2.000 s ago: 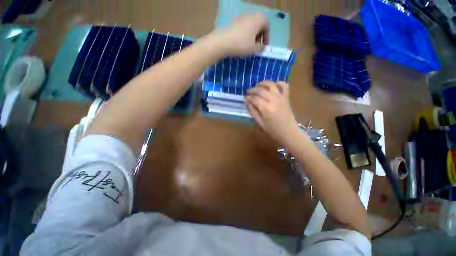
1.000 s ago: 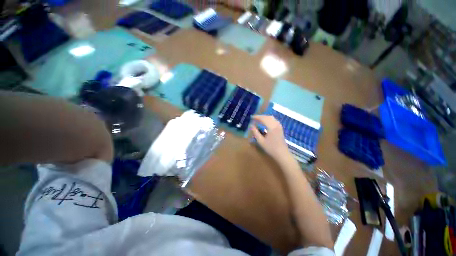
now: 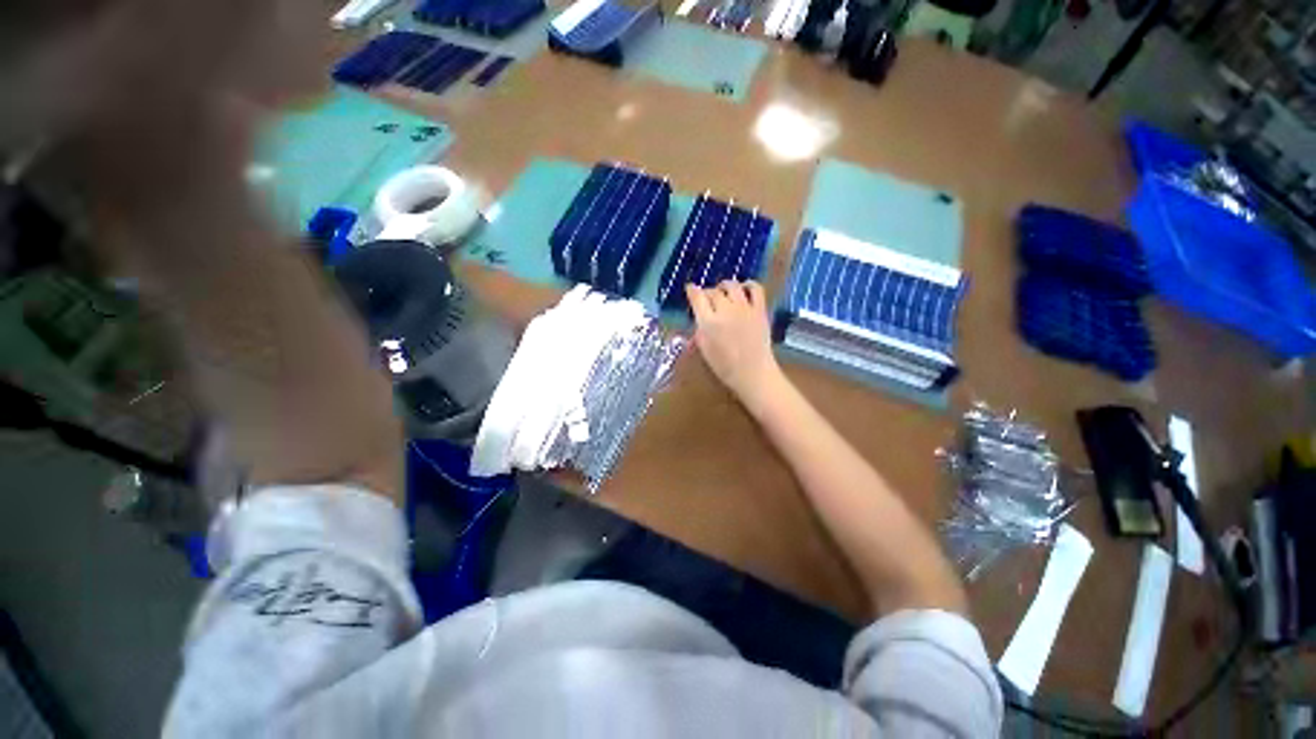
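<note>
My left arm is raised close to the camera at the far left. My left hand [image 3: 123, 101] is a large blur at the upper left; its fingers cannot be made out. My right hand [image 3: 732, 335] is at the near edge of the smaller stack of dark blue cell strings [image 3: 722, 243], fingertips at its front edge; whether they grip a piece cannot be told. A taller stack of cell strings [image 3: 612, 228] stands just left of it. The finished stack of blue panels with white edges [image 3: 875, 300] lies to the right on a pale green board [image 3: 888, 199].
White strips [image 3: 549, 373] and long silver ribbons [image 3: 632, 397] lie front left, beside a fan [image 3: 404, 303] and tape roll [image 3: 423, 205]. On the right are short ribbon pieces [image 3: 1003, 484], the iron stand [image 3: 1123, 469], loose white strips [image 3: 1046, 609], dark blue pieces [image 3: 1082, 289] and a blue bin [image 3: 1227, 260].
Both hands have left the finished stack. My right hand moved left to the cell strings; my left arm swung far left and up. The view turned left, showing the fan and white strips.
</note>
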